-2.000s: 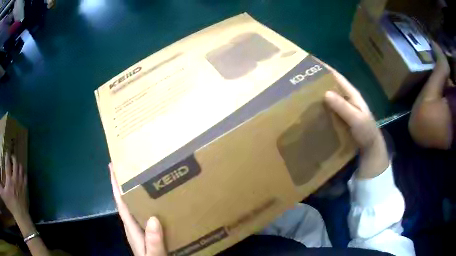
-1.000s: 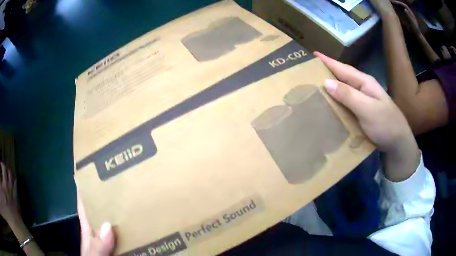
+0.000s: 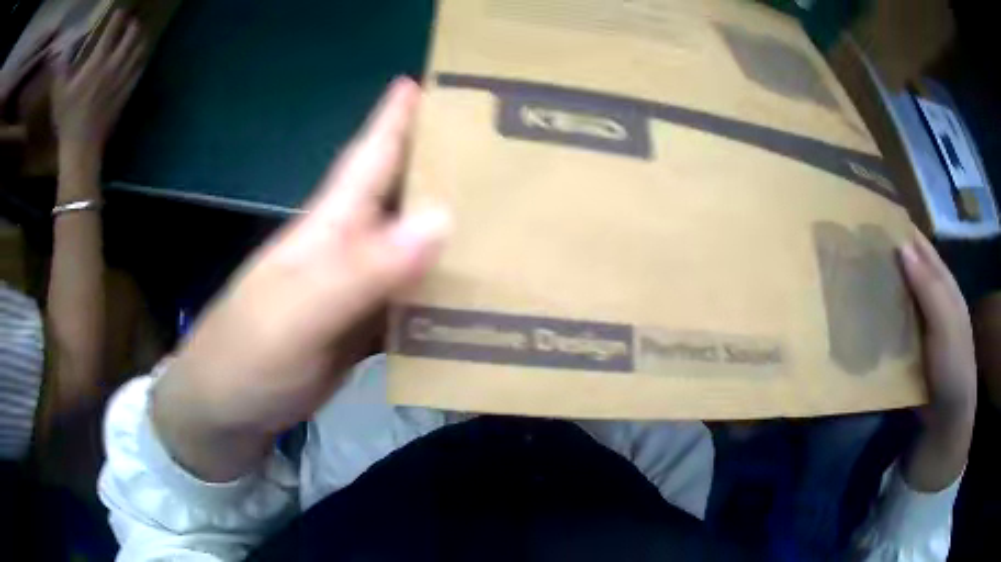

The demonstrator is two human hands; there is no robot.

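Observation:
A closed brown carton [image 3: 648, 231] fills the middle and right of the view, with dark bands, lettering and a printed speaker outline on its faces. My left hand [image 3: 318, 296] grips its left edge, thumb on the near face; the hand is slightly blurred. My right hand [image 3: 946, 340] holds its right edge, fingertips on the face beside the printed outline. The carton is tilted, with its printed front face towards me. Its underside and far side are hidden.
A dark green table [image 3: 274, 99] with a pale metal edge lies behind. At the right is an open carton with white foam [image 3: 953, 209] and a printed sheet. At the left, another person's hand [image 3: 93, 99] with a bracelet rests by a box.
The carton has shifted right in view and turned, so its bottom edge now lies nearly level. My left hand shows much more fully. The neighbour's hand at the left appears higher.

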